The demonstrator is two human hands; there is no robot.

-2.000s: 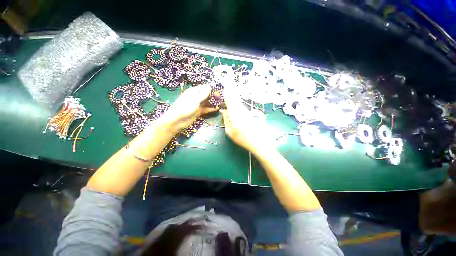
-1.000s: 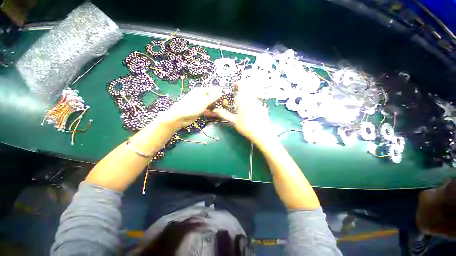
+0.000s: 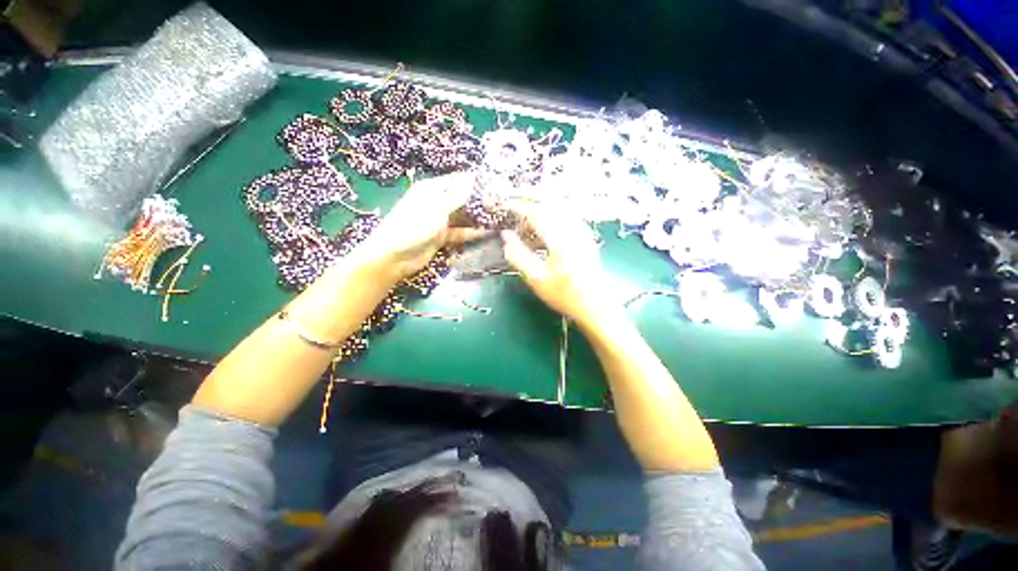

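Note:
My left hand point(image 3: 430, 221) and my right hand point(image 3: 547, 254) meet at the middle of the bench. Between their fingertips they hold a dark dotted ring circuit board point(image 3: 488, 210), partly hidden by the fingers. A heap of similar dark ring boards point(image 3: 299, 206) with thin lead wires lies left of my hands, some under my left forearm. White rings point(image 3: 659, 184) lie heaped to the right, overexposed by glare. One white ring point(image 3: 508, 151) lies just beyond my fingers.
Bubble wrap point(image 3: 156, 112) lies at the upper left, with a bundle of orange-and-white wire leads point(image 3: 149, 245) below it. Crumpled clear plastic point(image 3: 781, 212) covers some white rings. A dark tangled heap point(image 3: 960, 268) is at far right. A person's arm point(image 3: 977, 468) shows at the lower right edge.
Both hands stay together at the ring board. The fingers have shifted, and my right hand's fingers are more curled than a second ago. The heaps look unchanged.

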